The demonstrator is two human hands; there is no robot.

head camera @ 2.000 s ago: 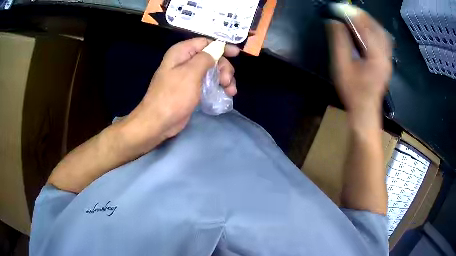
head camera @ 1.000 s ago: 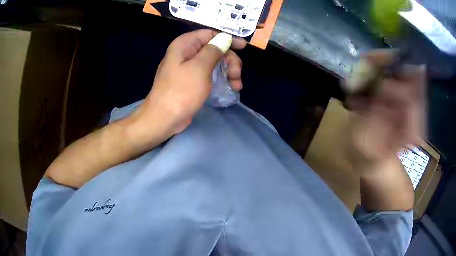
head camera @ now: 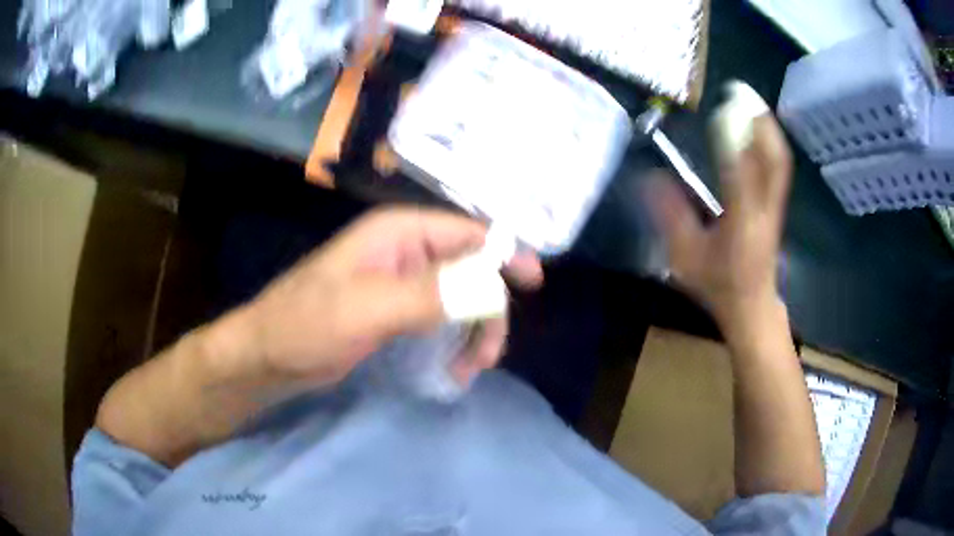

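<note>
The white rounded-square housing (head camera: 513,126) is blurred and tilted, lifted partly off the orange and black fixture (head camera: 337,120). My left hand (head camera: 387,288) pinches the housing's near edge, and a clear poly bag (head camera: 427,361) hangs below that hand. My right hand (head camera: 737,225) is to the right of the housing, blurred, with its fingers apart and a pale finger cot on a fingertip. The mallet's silver shaft (head camera: 685,168) lies on the bench beside the right hand, not visibly gripped.
A parts tray (head camera: 699,52) full of tiny white pieces stands behind the fixture. Bagged components (head camera: 298,47) lie at the back left. Grey perforated baskets (head camera: 858,105) are stacked at the right. Brown cartons stand at left (head camera: 126,272) and right (head camera: 669,408), with white grid-like pieces (head camera: 842,424) in the right one.
The housing has come up off the fixture and shifted right with my left hand. My right hand has let go of the mallet and opened. The view has moved, showing more of the bench.
</note>
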